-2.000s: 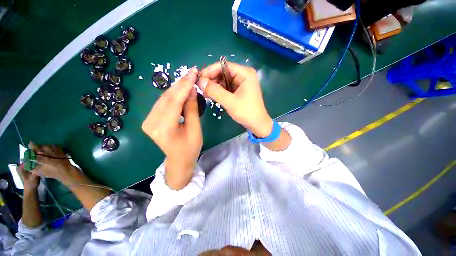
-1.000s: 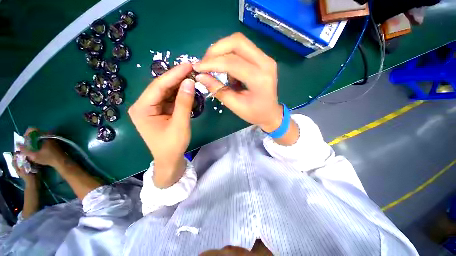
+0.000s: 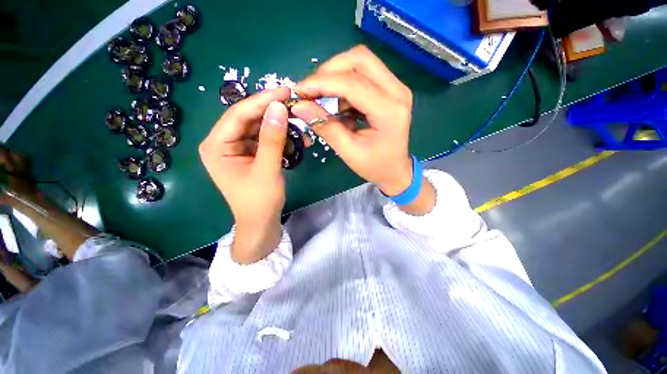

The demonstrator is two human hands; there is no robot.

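Note:
My left hand (image 3: 252, 150) and my right hand (image 3: 362, 117) meet at the fingertips and pinch a tiny yellowish-dark part (image 3: 291, 104) between them. The thin silver tweezers (image 3: 319, 120) lie in my right hand, pointing out past its fingers. A black round housing (image 3: 292, 146) shows beside my left thumb, below the fingertips; whether it is held or lies on the mat I cannot tell. White pads (image 3: 269, 82) lie scattered on the mat beyond and under my hands. Another round housing (image 3: 232, 92) lies left of the pile.
Several black housings (image 3: 159, 88) lie on the green mat (image 3: 212, 168) at the left. A blue equipment box (image 3: 439, 33) stands top right, beside orange-brown blocks (image 3: 505, 13) and cables (image 3: 505, 106). Another worker's arm (image 3: 51, 223) is at far left. A blue stool (image 3: 622, 113) stands right.
The tweezers, upright in my right hand at first, now lie low across its fingers. My right-hand fingers have closed in on the tiny part. The other worker's hands have shifted left.

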